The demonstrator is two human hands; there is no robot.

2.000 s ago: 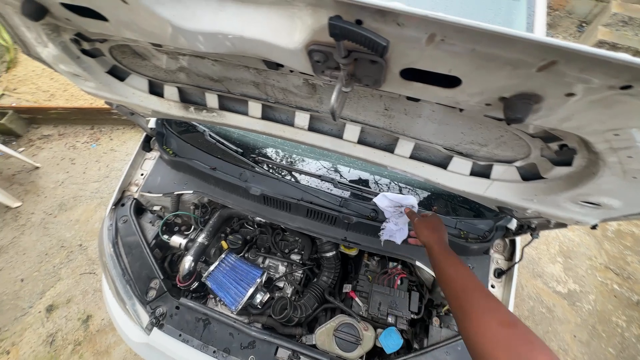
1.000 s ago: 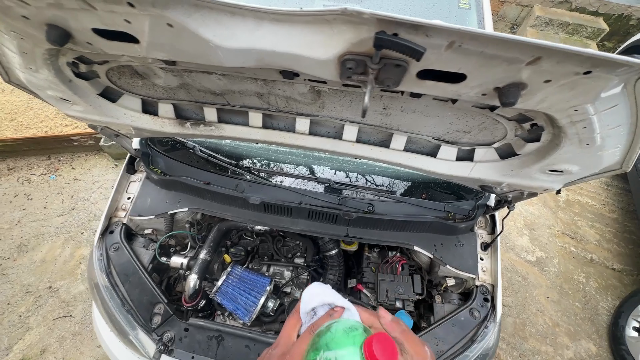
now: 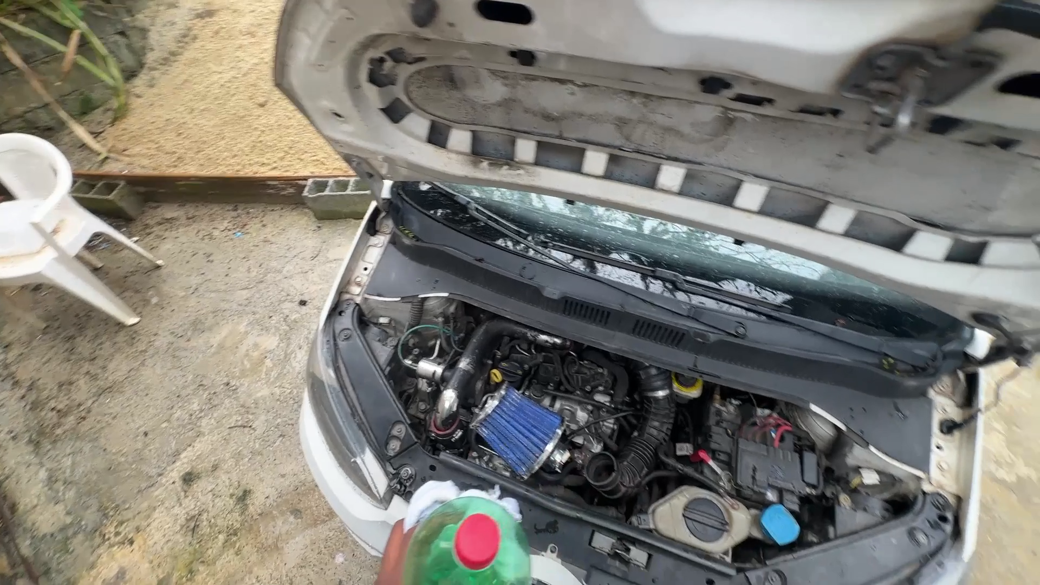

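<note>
At the bottom edge, part of my left hand [image 3: 393, 557] shows beside a green plastic bottle [image 3: 467, 528] with a red cap [image 3: 477, 541]. A bunched white cloth [image 3: 431, 497] is against that hand, behind the bottle. The bottle hides most of the hand, and my right hand is not in view. Beyond them lies a car's engine bay, with a blue cone air filter [image 3: 520, 431], a corrugated black hose [image 3: 647, 439], a battery [image 3: 776, 467], a beige reservoir with a black cap [image 3: 704, 520] and a blue cap [image 3: 780, 524].
The raised hood [image 3: 569, 106] hangs over the windshield [image 3: 691, 244] and wipers. A white plastic chair [image 3: 61, 236] stands at the left on concrete ground [image 3: 203, 390]. Concrete blocks [image 3: 337, 197] and a plank border a sandy patch [image 3: 219, 89].
My right hand was over the cowl with the cloth, then both hands were low around the cloth and green bottle. The right hand has since left the view. The view has swung left.
</note>
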